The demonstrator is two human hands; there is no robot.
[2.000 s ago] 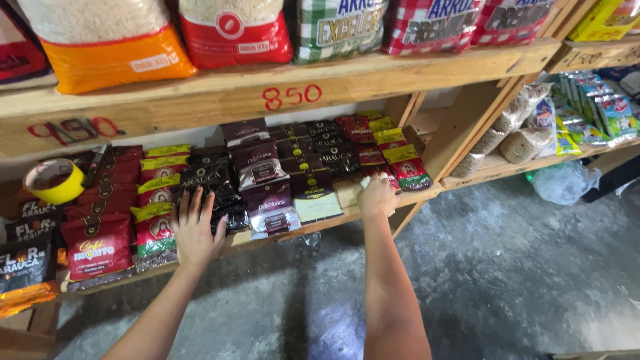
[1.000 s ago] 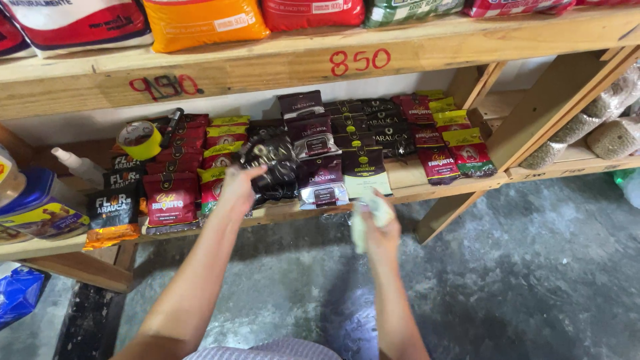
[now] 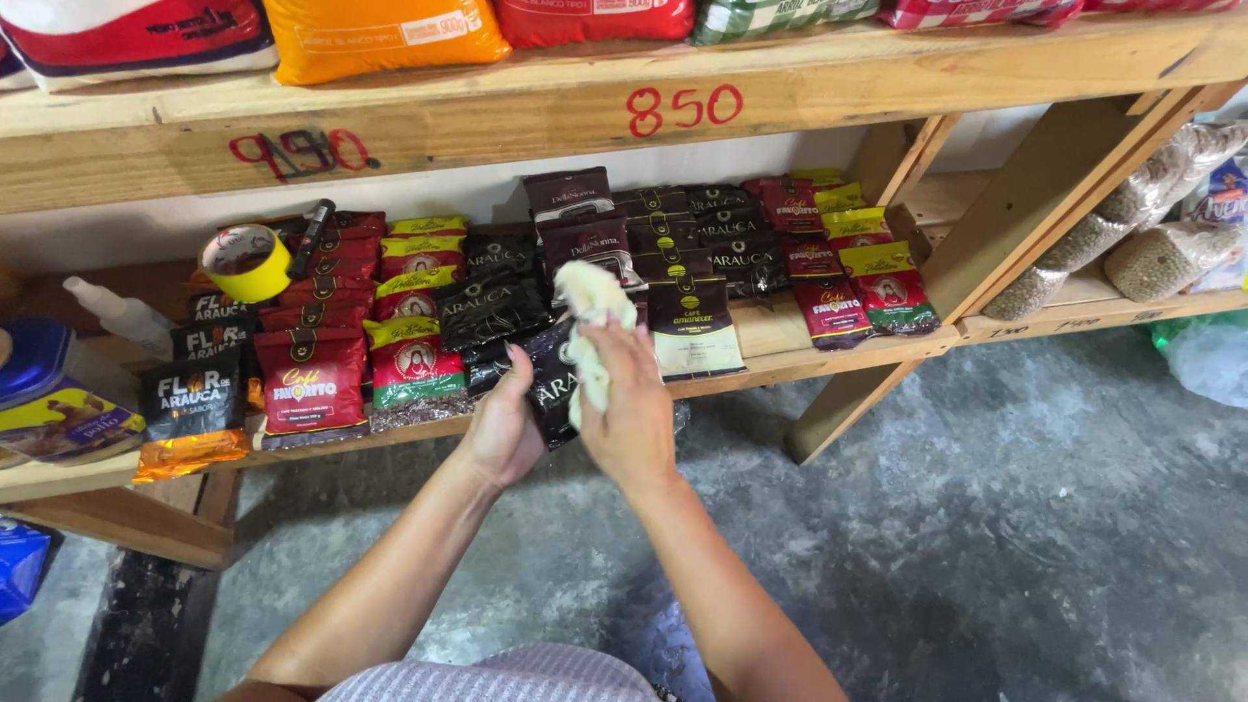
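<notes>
My left hand (image 3: 504, 424) holds a black coffee packet (image 3: 554, 390) by its left side, just in front of the lower wooden shelf. A pale cloth (image 3: 593, 292) is in my right hand (image 3: 629, 409), pressed against the face of that packet and covering part of it. Behind the hands, rows of coffee packets lie on the shelf: black ones (image 3: 492, 310), dark purple ones (image 3: 588, 244) and a brown and cream one (image 3: 694, 327). Red packets (image 3: 310, 380) and a red, yellow and green one (image 3: 416, 361) lie to the left.
A roll of yellow tape (image 3: 246, 263) and a black marker (image 3: 312, 239) rest on packets at the left. Near them are a white-nozzled bottle (image 3: 117, 312) and a blue-lidded tub (image 3: 49, 390). The upper shelf's edge (image 3: 507, 117) runs above; a wooden post (image 3: 1063, 185) stands at the right.
My left hand has drawn a black packet forward off the shelf. My right hand, with the cloth, has moved left onto this packet; two seconds ago it was by the shelf's front edge farther right.
</notes>
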